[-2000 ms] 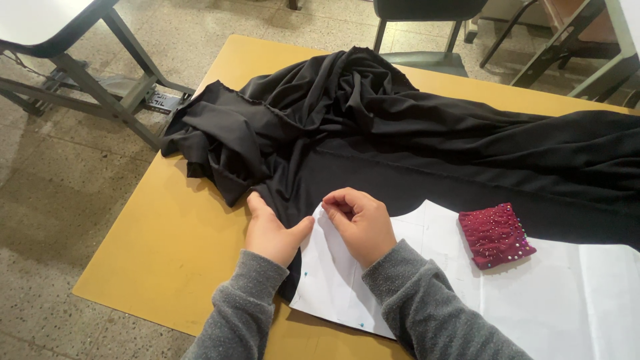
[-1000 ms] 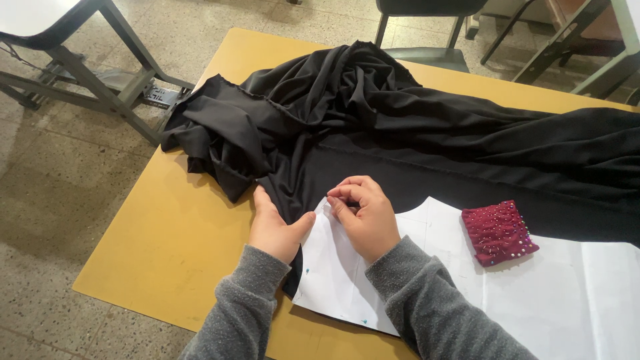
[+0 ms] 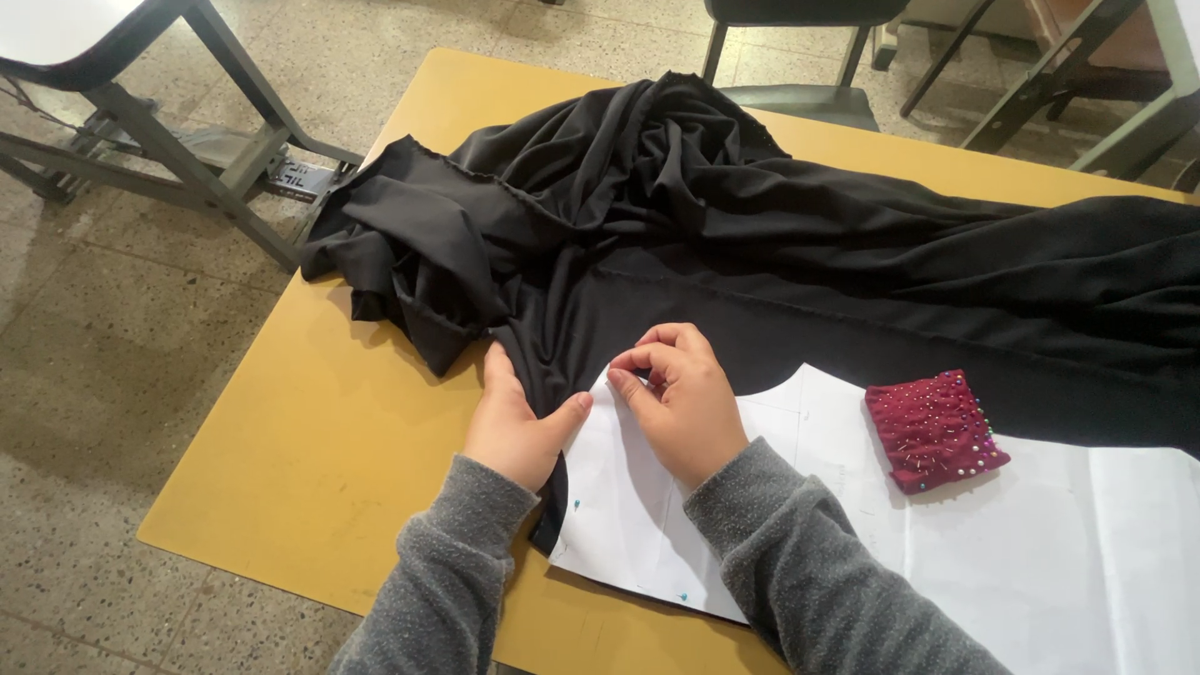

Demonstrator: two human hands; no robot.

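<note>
White pattern paper (image 3: 844, 525) lies on black fabric (image 3: 675, 225), with a blue-headed pin (image 3: 577, 504) near its left edge and another (image 3: 683, 596) near the bottom edge. My left hand (image 3: 525, 422) rests at the paper's upper left edge, its thumb by the paper and its fingers partly hidden at the fabric. Over the upper left corner of the paper, my right hand (image 3: 680, 398) has its thumb and index finger pinched together; whether a pin is between them is too small to tell. A dark red pincushion (image 3: 933, 431) full of pins sits on the paper to the right.
The yellow tabletop (image 3: 309, 450) shows left of and below the cloth. A chair (image 3: 797, 98) stands beyond the far edge. Another table with a metal frame (image 3: 187, 141) is at the upper left, and more furniture legs (image 3: 1022, 103) are at the upper right.
</note>
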